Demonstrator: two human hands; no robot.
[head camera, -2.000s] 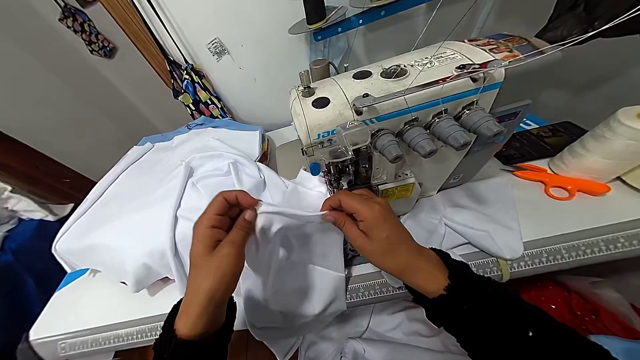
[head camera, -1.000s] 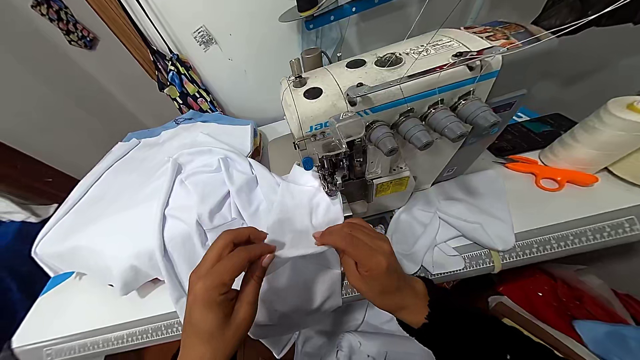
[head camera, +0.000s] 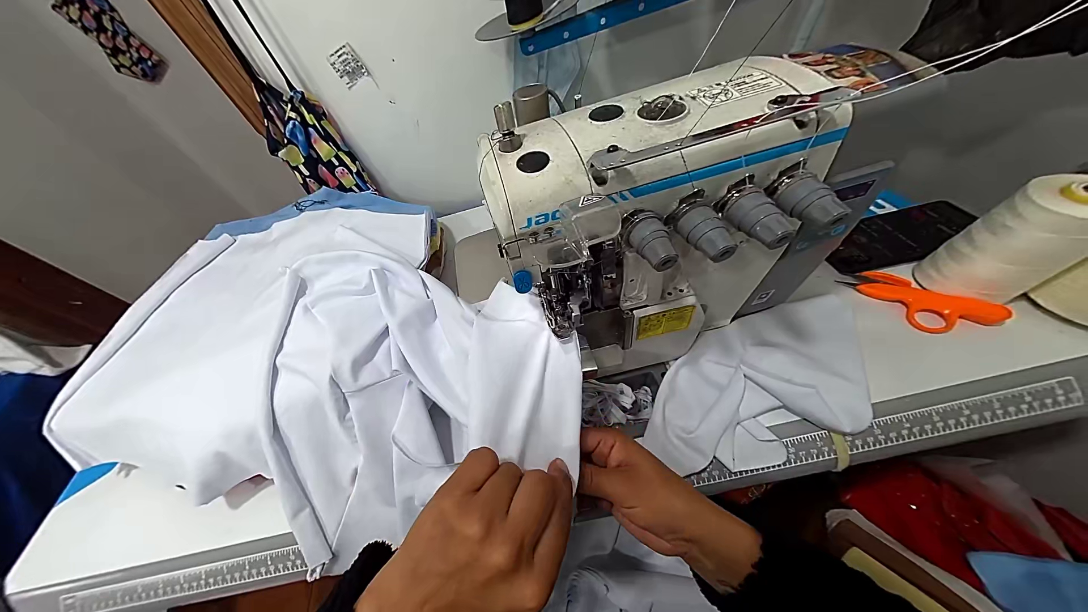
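Observation:
White fabric (head camera: 527, 382) runs from the needle and presser foot area of an overlock sewing machine (head camera: 671, 161) down to my two hands. My left hand (head camera: 489, 527) grips its lower part, knuckles up, near the front edge of the table. Close beside it, my right hand (head camera: 654, 501) pinches the right edge of the same fabric between thumb and fingers. More white cloth (head camera: 195, 340) lies piled and folded on the left of the table, with light blue cloth (head camera: 340, 202) at its back. The fingertips of my left hand are partly hidden.
Right of the machine lie orange-handled thread snips (head camera: 935, 304), a dark phone (head camera: 901, 238) and a large cone of cream thread (head camera: 1011, 238). A white fabric piece (head camera: 765, 374) hangs over the table's front edge, where a measuring tape (head camera: 977, 412) runs. Red cloth (head camera: 943, 518) is below.
The fabric edge held up between both hands two seconds ago now stretches down from the presser foot. My hands have come closer together, and my left hand has turned knuckles up.

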